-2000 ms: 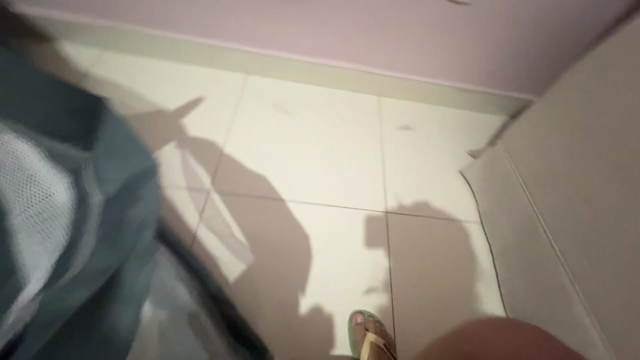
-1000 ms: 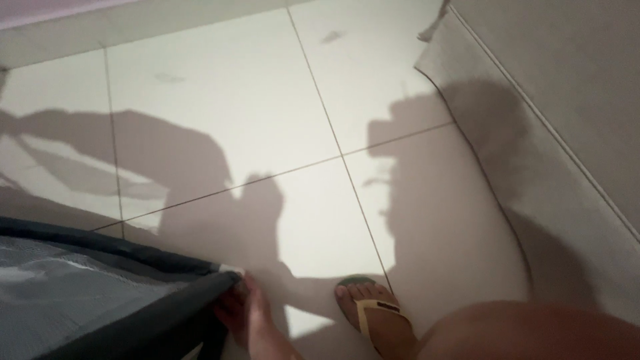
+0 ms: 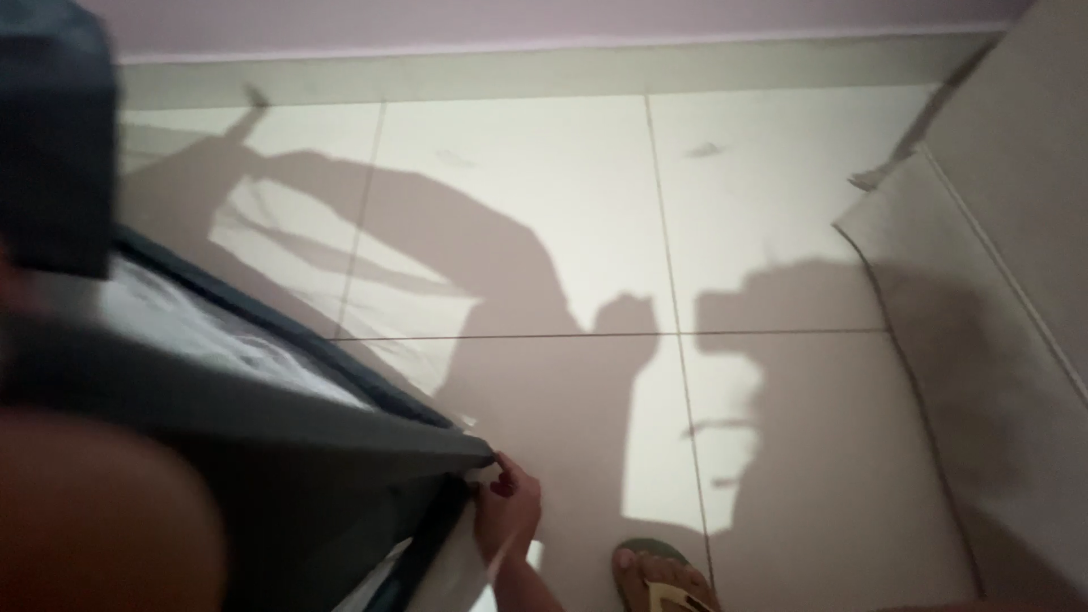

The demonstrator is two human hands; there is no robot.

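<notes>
A dark grey fabric item (image 3: 280, 425) with dark edging and pale, sheer or mesh-like panels spreads over the left side. Its corner narrows to a point near the lower middle, where my right hand (image 3: 507, 514) pinches it between thumb and fingers. At the far left edge, a small blurred patch of skin, seemingly my left hand (image 3: 10, 285), shows beside a hanging dark part of the fabric (image 3: 55, 144). Most of that hand is out of view, so its grip cannot be made out.
Light floor tiles (image 3: 782, 195) lie below, crossed by shadows of arms, fabric and a head. A pale skirting (image 3: 527, 72) runs along a pinkish wall. At right stands a beige covered or panelled surface (image 3: 1011, 280). My foot in a flip-flop (image 3: 663, 578) and a blurred knee (image 3: 93, 518) are near.
The fabric's left part now stands higher in view than one second ago, its corner still held by my right hand. Two seconds ago that hand was not visible.
</notes>
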